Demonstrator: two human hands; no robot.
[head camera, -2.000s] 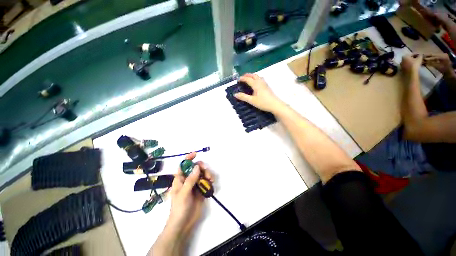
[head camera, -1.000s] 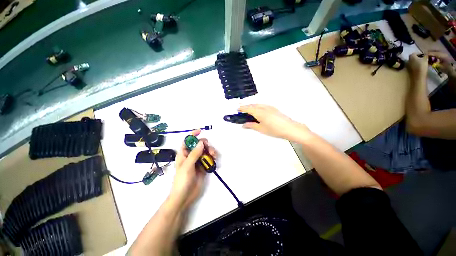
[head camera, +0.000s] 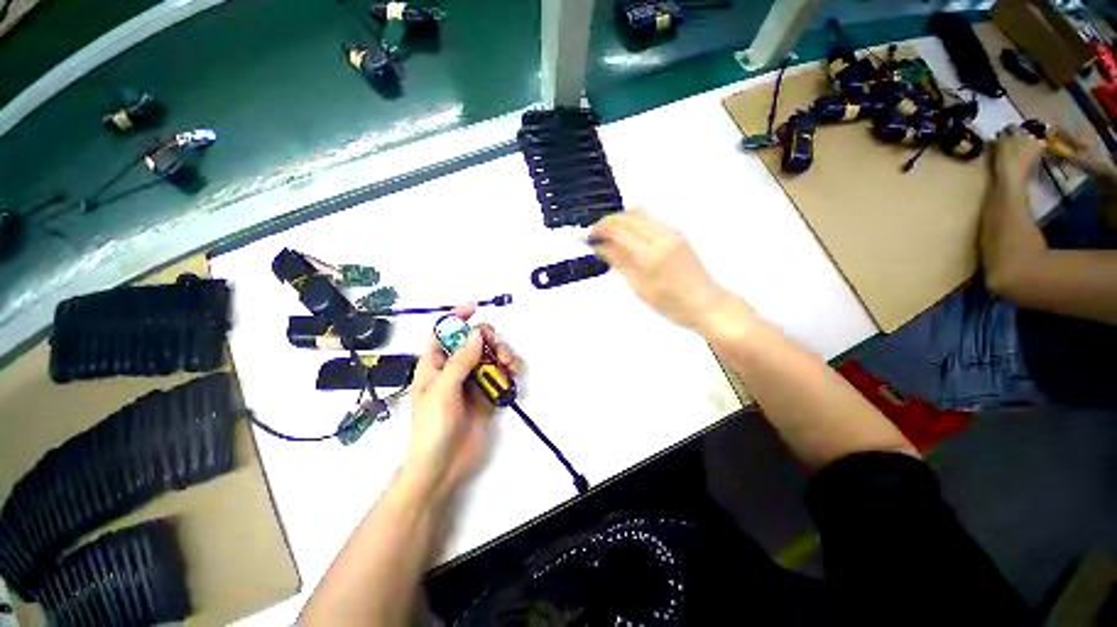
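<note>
My left hand holds a half-assembled unit with a green board at its upper end and a yellow-and-black inner part. Its cord hangs down toward the bench's front edge. A flat black cover with a hole near its left end lies on the white bench. My right hand is just right of and above the cover, fingers together. A small dark spot shows at its fingertips; I cannot tell if it holds something. Stacked covers form a ribbed row behind.
Waiting units with boards and cords lie left of my left hand. Ribbed black rows lie on left cardboard. More units lie on the right cardboard, near another person's arms. A green conveyor belt and metal posts run behind.
My right hand first left the stacked covers and came nearer with a cover. That cover now lies on the bench, and the hand has lifted off it. My left hand still holds the unit.
</note>
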